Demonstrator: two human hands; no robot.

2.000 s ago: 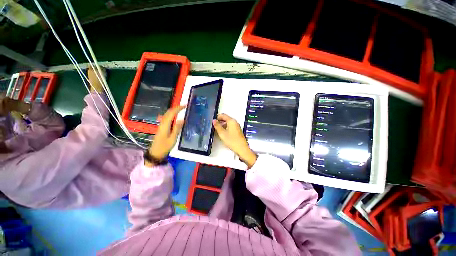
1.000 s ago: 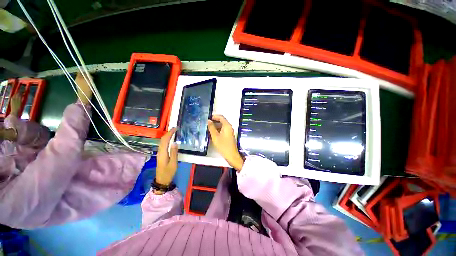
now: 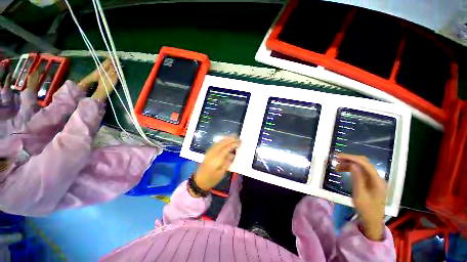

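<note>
A white three-slot foam tray (image 3: 251, 134) lies in front of me. A left tablet (image 3: 221, 120), a middle tablet (image 3: 288, 138) and a right tablet (image 3: 362, 146) lie in its recesses, each showing a dark screen with small white and green text lines. My left hand (image 3: 217, 162) is over the lower right corner of the left tablet, fingers close together, holding nothing visible. My right hand (image 3: 364, 187) is over the right tablet with its fingers bent near the screen's lower half; it lifts nothing. Whether the fingertips touch the screens is unclear.
A red single-slot tray (image 3: 138, 113) with a tablet is left of the white tray. A large red multi-slot tray (image 3: 327, 55) rests on a white tray behind. Red trays (image 3: 450, 164) stand at right. White cables (image 3: 110, 61) hang at left, before another person's pink sleeves (image 3: 66, 148).
The left tablet, tilted between both hands before, now lies in its recess with a text list instead of a picture. My right hand has moved right to the right tablet.
</note>
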